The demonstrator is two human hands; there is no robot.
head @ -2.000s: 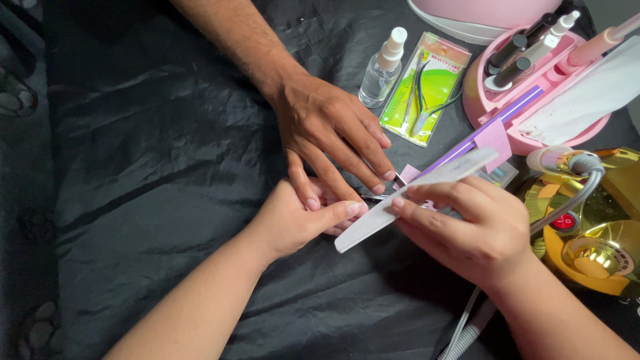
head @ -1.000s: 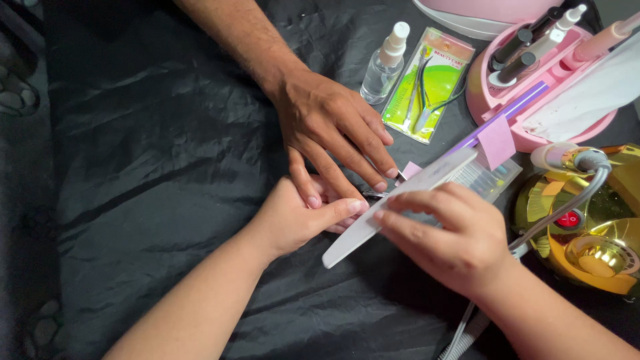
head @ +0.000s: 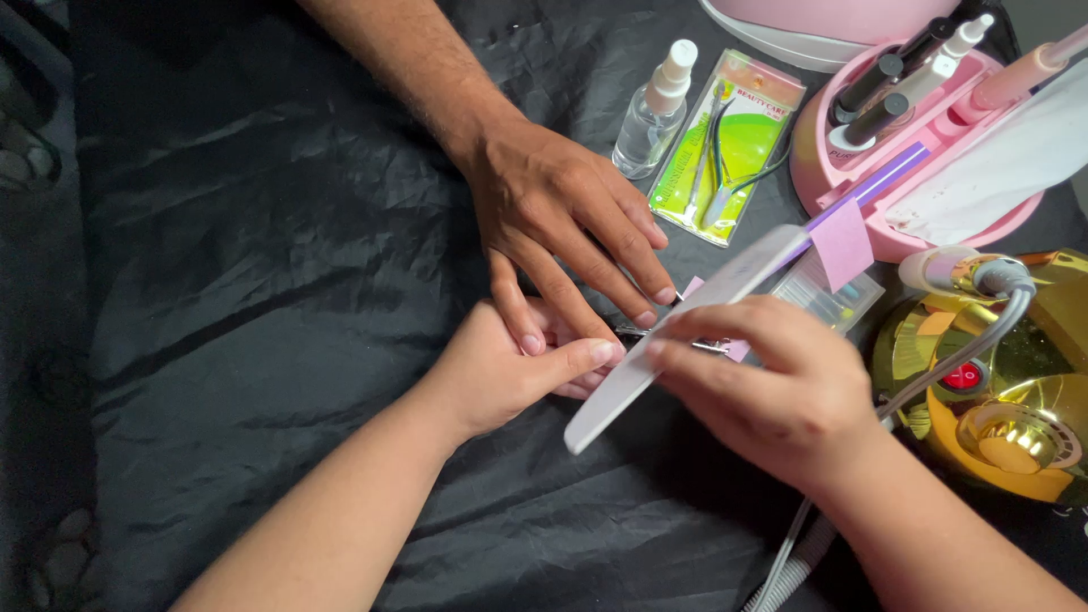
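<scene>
My left hand (head: 518, 365) lies under the fingertips of another person's hand (head: 569, 212), its thumb pressed on one of their fingers. That hand reaches in from the top, palm down. Between the thumb and fingers of my right hand (head: 773, 374) is a white nail file (head: 625, 387), held slantwise with its middle beside the held fingertip. Whether the file touches the nail cannot be told. Partly hidden behind the file and my right hand, a small metal tool (head: 633, 331) lies on the black cloth (head: 280, 340).
Beyond the hands are a clear spray bottle (head: 648, 127), packaged cuticle nippers (head: 722, 161) and a pink organizer (head: 816, 187) with bottles. A purple stick (head: 888, 183), a clear plastic box (head: 863, 297) and a gold machine (head: 926, 340) with a corded handpiece (head: 943, 272) are at the right.
The file in my right hand has tilted more steeply, and its lower end has shifted left and down. My left hand and the other person's hand have stayed nearly still.
</scene>
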